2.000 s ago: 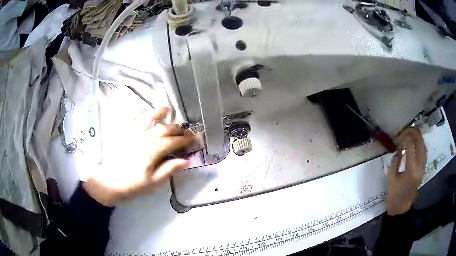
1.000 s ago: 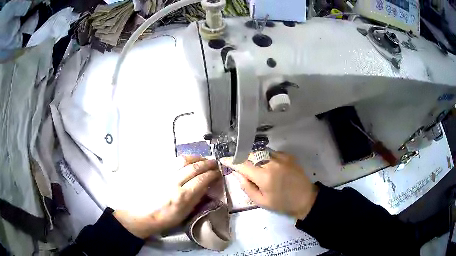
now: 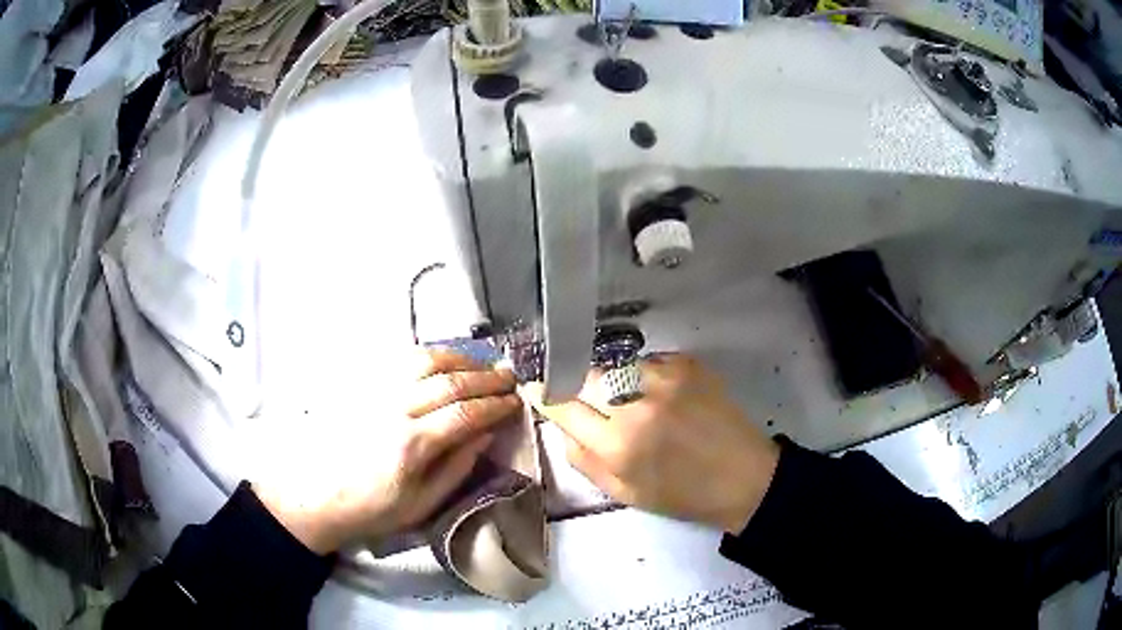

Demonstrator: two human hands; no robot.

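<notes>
A beige garment part with a dark brown band is looped below the machine's needle area; its upper end runs up between my hands to the presser foot. My left hand holds the part from the left, fingertips close to the foot. My right hand rests on the bed, its index fingertip on the part just right of the foot, below the white knob. The fingertips are close together and partly hide the cloth. The needle is too small to make out.
The white machine head spans the back. A black flat pad and a red-handled screwdriver lie under its arm. A white lamp stem curves at left. Long grey-beige pieces heap at far left; olive bundles lie behind.
Two seconds ago my right hand was at the screwdriver, far right; it is now at the cloth by the foot. The looped garment part has come into view. Over the last second the hands barely moved.
</notes>
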